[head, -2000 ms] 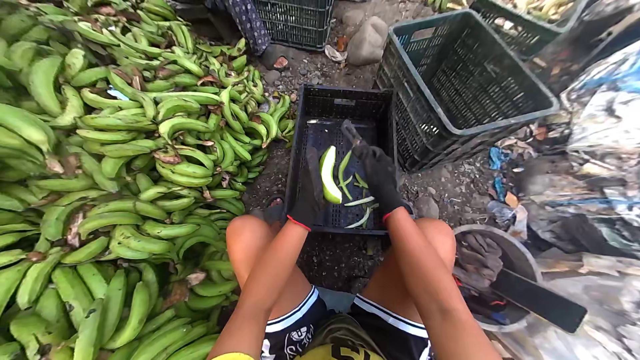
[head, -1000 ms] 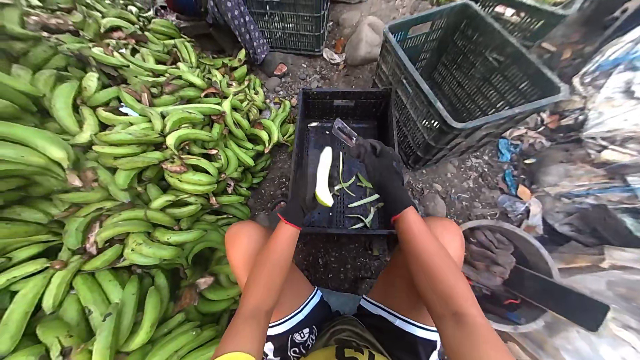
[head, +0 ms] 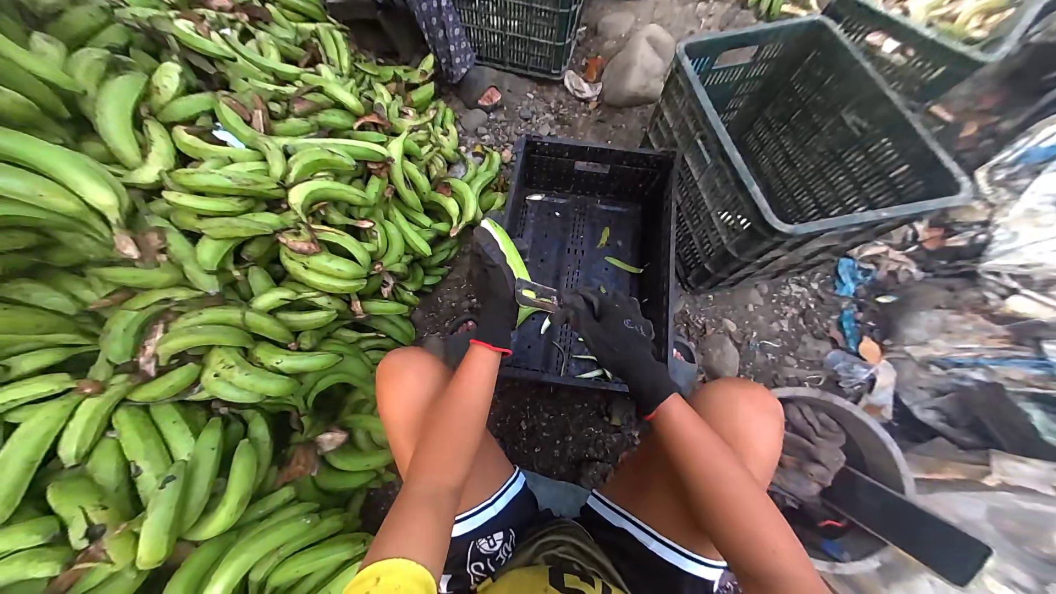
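Note:
My left hand (head: 495,293), in a black glove with a red cuff edge, grips a partly peeled green plantain (head: 507,247) over the left side of a black plastic crate (head: 592,147). In my right hand (head: 610,330), also gloved in black, is a peeler (head: 536,295), whose head lies against the plantain. Strips of green peel (head: 623,265) are scattered on the crate floor below. The plantain's lower part is partly hidden by the glove and the peeler.
A large heap of green plantains (head: 247,330) fills the left. A dark green crate (head: 825,223) stands at the right, with another crate (head: 528,41) at the back. Near my right knee, a round tub (head: 895,462) holds gloves and a long dark flat object (head: 907,520). Stones (head: 639,66) lie behind.
The plantain and my left hand have moved to the crate's left side. The peeler, held away from the plantain one second ago, is now against it.

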